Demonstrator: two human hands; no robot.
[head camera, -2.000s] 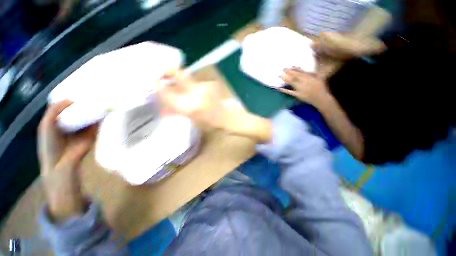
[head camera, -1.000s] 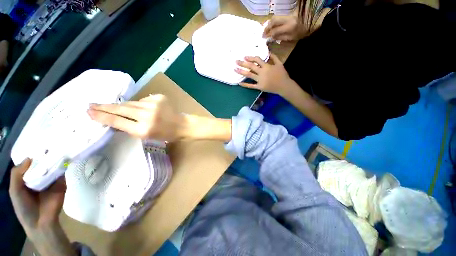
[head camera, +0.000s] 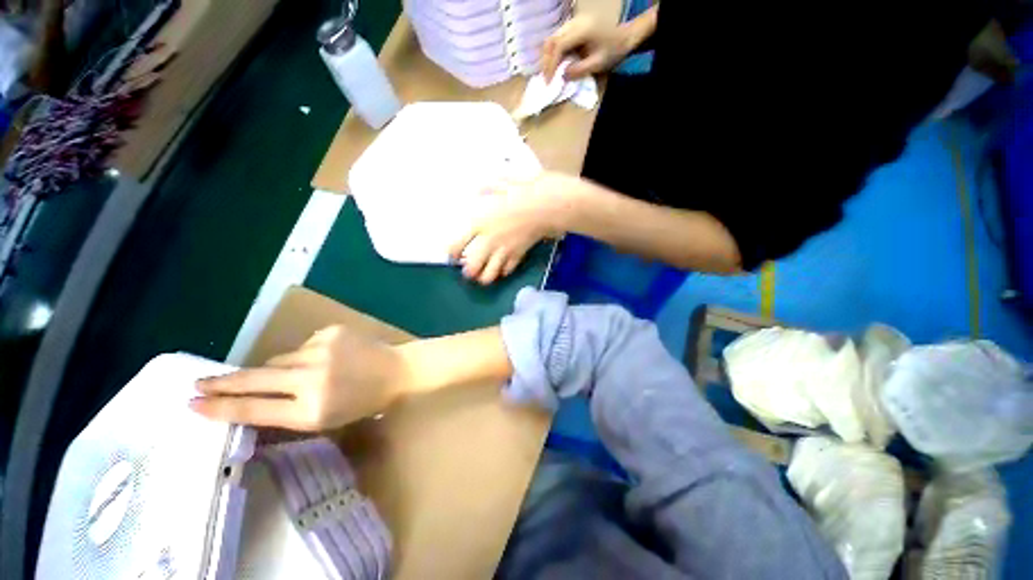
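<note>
A white hexagonal housing (head camera: 125, 476) stands tilted at the lower left, above a stack of similar housings (head camera: 323, 510). Its face has a dotted pattern and an oval mark; its thin side with small holes faces the stack. The picture's edge cuts off its lower part. My right hand (head camera: 306, 380) has its fingers extended flat over the housing's upper edge. Its thumb is hidden, so I cannot tell whether it grips. My left hand is not in view. The stack has striped white-lilac sides and lies on brown cardboard (head camera: 453, 487).
Across the dark green bench (head camera: 351, 266), another person's hands touch a flat white housing (head camera: 425, 181) and a crumpled white cloth (head camera: 558, 91). A bottle (head camera: 363, 79) and another housing stack (head camera: 487, 34) stand near them. Pale wrapped bundles (head camera: 793, 374) lie lower right.
The held housing has turned, now showing its dotted face with the oval mark. It sits lower in the picture. My left hand has left view. The neighbour's cloth now shows beside their housing.
</note>
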